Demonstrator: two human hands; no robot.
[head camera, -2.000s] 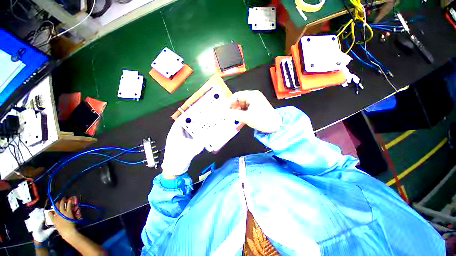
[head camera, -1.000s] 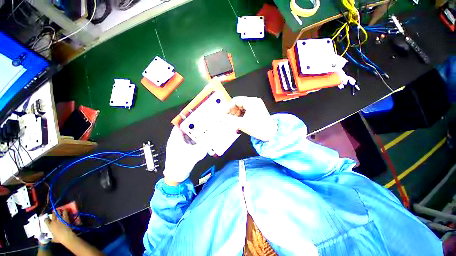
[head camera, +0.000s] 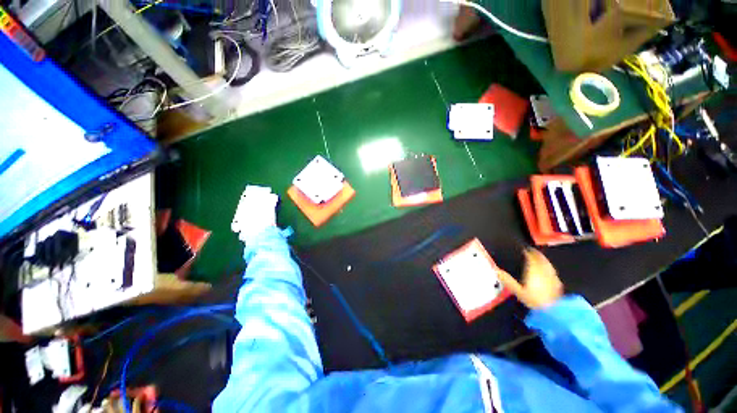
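Note:
A white plate with dark corner spots (head camera: 470, 277) lies on an orange pad on the black bench in front of me. My right hand (head camera: 537, 281) is just right of it, fingers apart; one fingertip is at the plate's edge. My gloved left hand (head camera: 260, 214) reaches out over a small white module (head camera: 247, 200) on the green mat; white glove and module blend, so the grip is unclear. Another white module (head camera: 318, 180) sits on an orange pad. A black square (head camera: 416, 174) lies on another orange pad.
Stacked modules with orange sheets (head camera: 629, 189) stand at the right. A white module (head camera: 471, 121) lies at the back. A raised shelf holds a tape roll (head camera: 595, 94). A monitor (head camera: 61, 137) is at left, blue cables (head camera: 153, 339) lower left.
The plate and orange pad, held in both hands before, now lie on the bench. My left hand has moved out to the left module. The view has shifted, showing more of the back.

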